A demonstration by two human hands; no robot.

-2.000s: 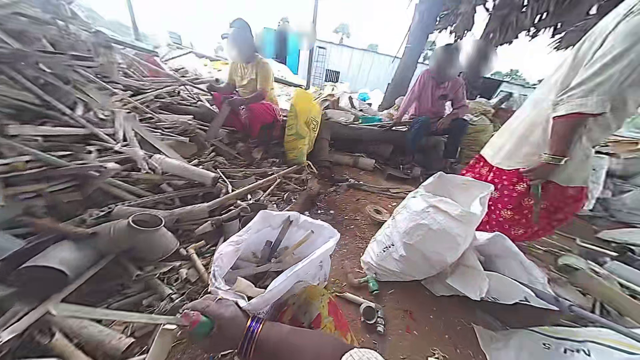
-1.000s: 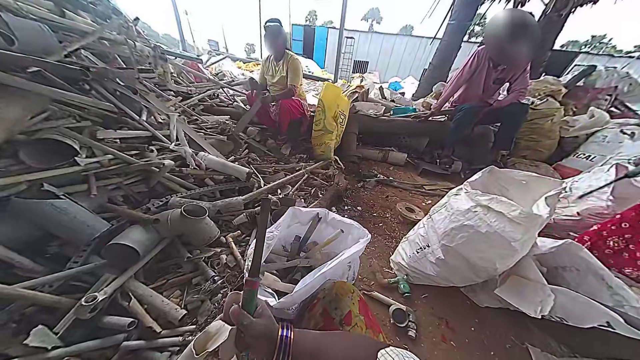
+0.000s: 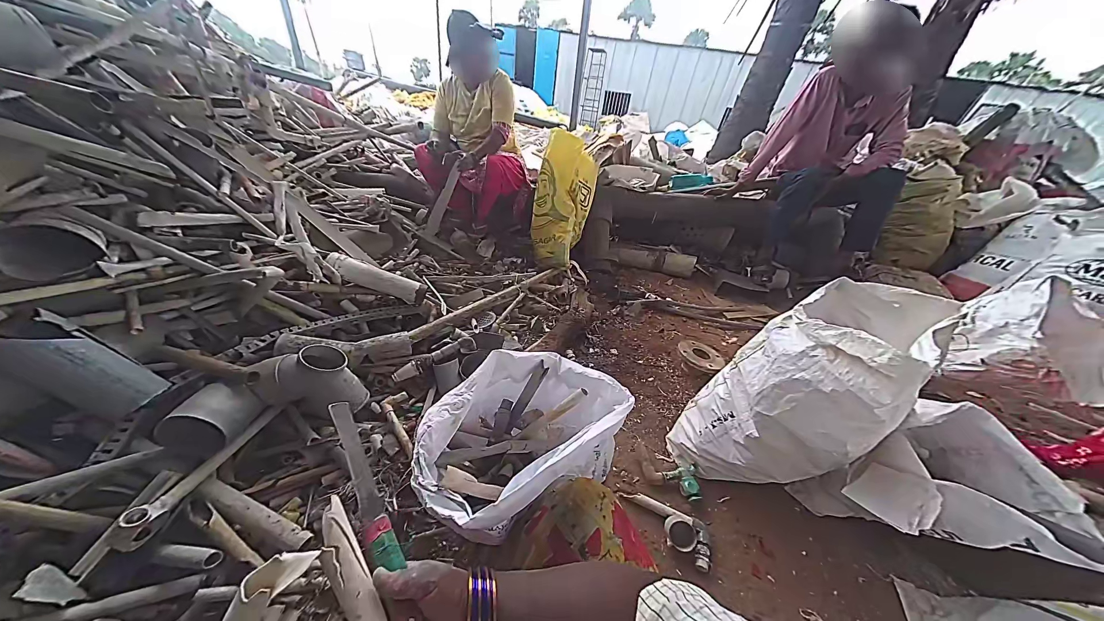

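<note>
My right hand (image 3: pixel 419 586) reaches in from the bottom edge, with metallic bangles on the wrist, and grips the wrapped green and red handle of a long flat blade (image 3: pixel 355 457). The blade points up and leans left. Just left of it, split pieces of pale pipe (image 3: pixel 347 565) stand at the bottom edge. My left hand is not in view. Beyond my right hand, a white woven sack (image 3: pixel 608 414) stands with its mouth open, holding cut plastic pieces (image 3: pixel 509 431). Patterned red and yellow cloth (image 3: pixel 586 526) lies between the sack and my forearm.
A large heap of scrap pipes (image 3: pixel 216 216) rises at the left. Another white sack (image 3: pixel 802 388) lies at the right, near pipe fittings (image 3: pixel 680 533) on the soil. Two people sit farther back, one holding a flat tool, beside a yellow bag (image 3: pixel 561 198).
The blade stood nearly upright one second ago and now leans left, with my right hand lower in view. The standing person at the right has moved mostly out of view. The view has shifted.
</note>
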